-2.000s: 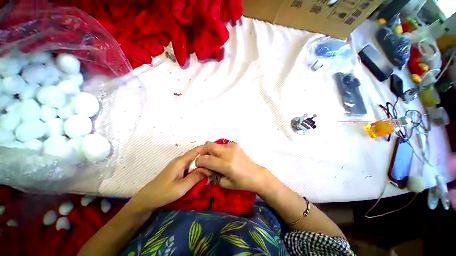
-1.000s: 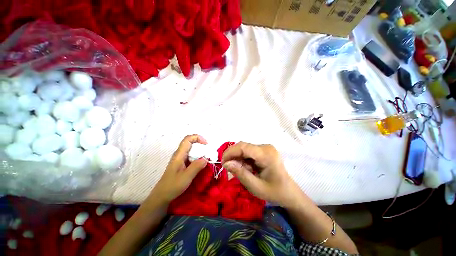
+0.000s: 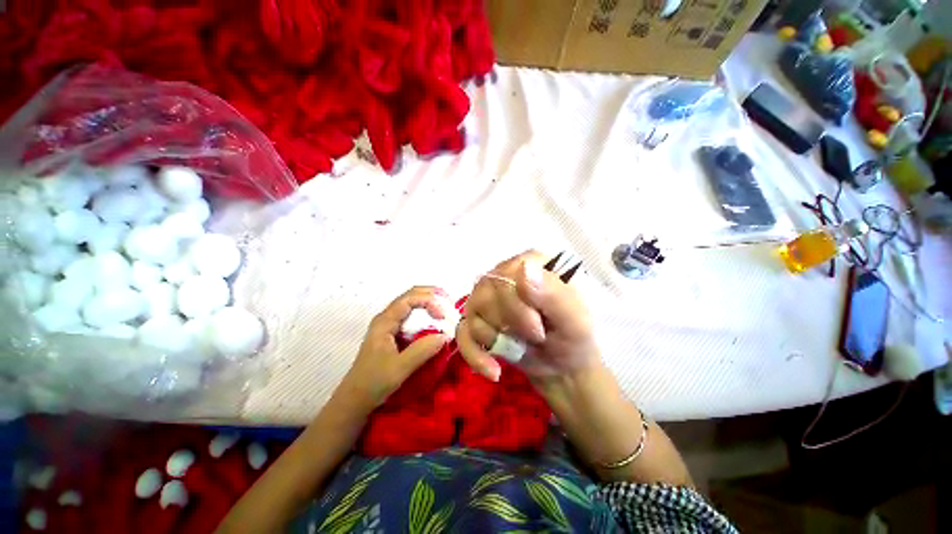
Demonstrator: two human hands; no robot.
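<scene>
A red plush piece (image 3: 459,402) lies in the lap at the table's near edge. My left hand (image 3: 402,339) grips a white ball (image 3: 423,322) against the top of the red piece. My right hand (image 3: 527,323) is raised just right of the ball, fingers curled, with a pale thread (image 3: 497,278) at the fingertips. Snips with dark pointed tips (image 3: 565,267) stick out past the right hand, their rest hidden in the palm. A white band is around one right finger. I cannot make out a needle.
A clear bag of white balls (image 3: 146,273) is at left. Heaped red plush (image 3: 313,73) and a cardboard box (image 3: 626,37) are at the back. A small metal holder (image 3: 638,256), amber-handled tool (image 3: 809,251) and smartphone (image 3: 864,321) are at right. A crate area with red pieces is lower left.
My right hand has moved from close beside the ball to a raised, turned pose, and the snips' tips now show. My left hand stays on the ball.
</scene>
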